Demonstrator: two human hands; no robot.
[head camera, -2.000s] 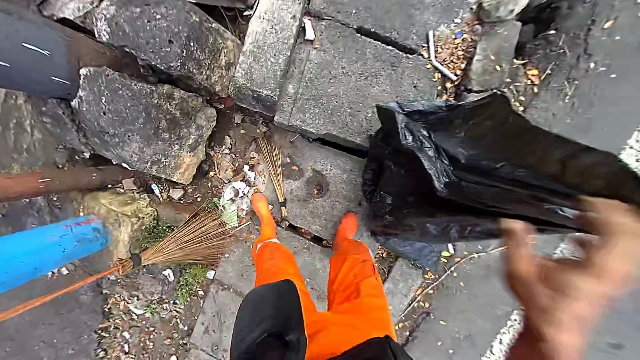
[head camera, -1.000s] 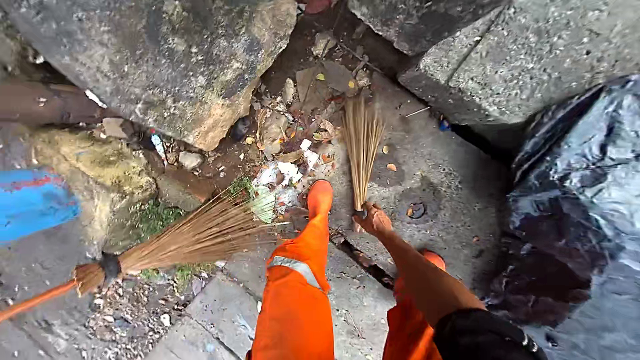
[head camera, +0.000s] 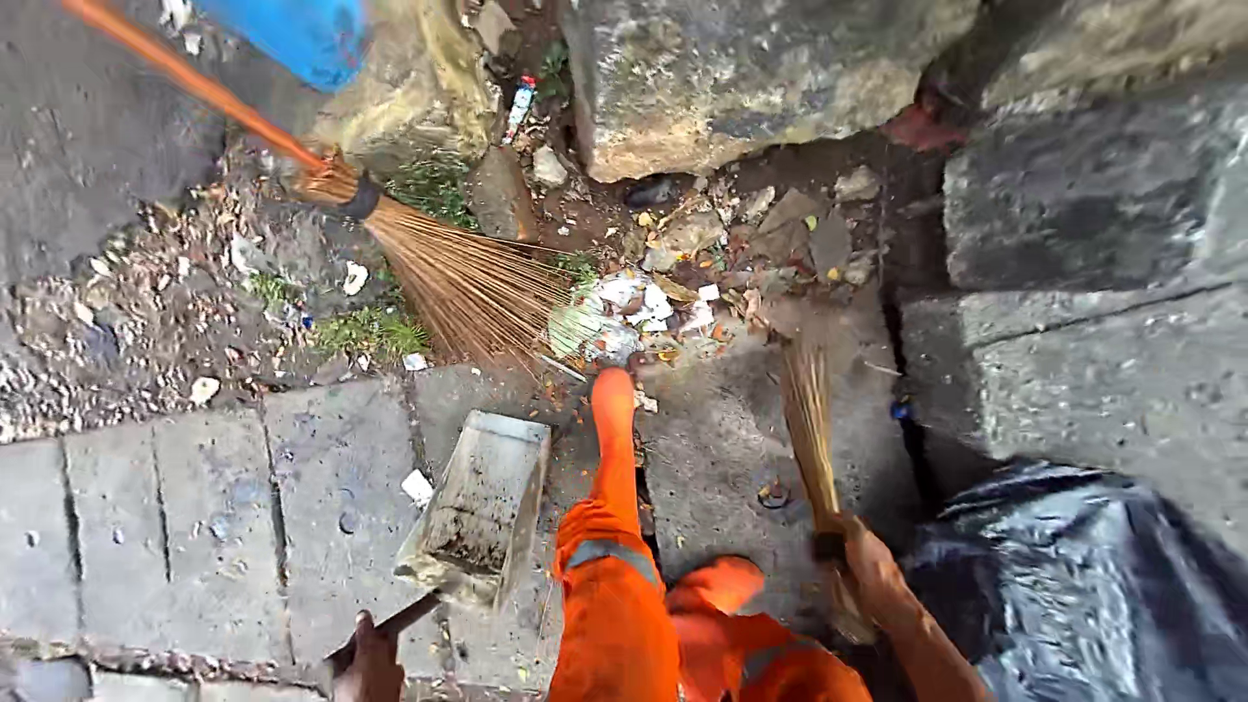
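Observation:
My right hand (head camera: 871, 575) grips a short stick hand broom (head camera: 811, 419) near its dark binding, its bristle tips on the concrete beside the litter. At the lower left, my left hand (head camera: 369, 668) is closed around the dark handle of a dirty, pale dustpan (head camera: 487, 497), which lies over the slabs with its wide edge up in the view. White scraps and dry leaves form a litter pile (head camera: 634, 307) just ahead of my orange boot. The bristles of a long-handled stick broom (head camera: 458, 273) reach the pile from the left.
Large rough stones (head camera: 741, 78) border the litter at the top. A black plastic bag (head camera: 1072, 585) lies at the lower right. A blue object (head camera: 302, 34) shows at the upper left. Gaps run between the concrete slabs (head camera: 341, 487), and a small green weed (head camera: 370, 333) grows at their edge.
The dustpan and my left hand have come into view. My right hand, seen reaching to the hand broom one second ago, now holds it lower right of the pile. The view has turned.

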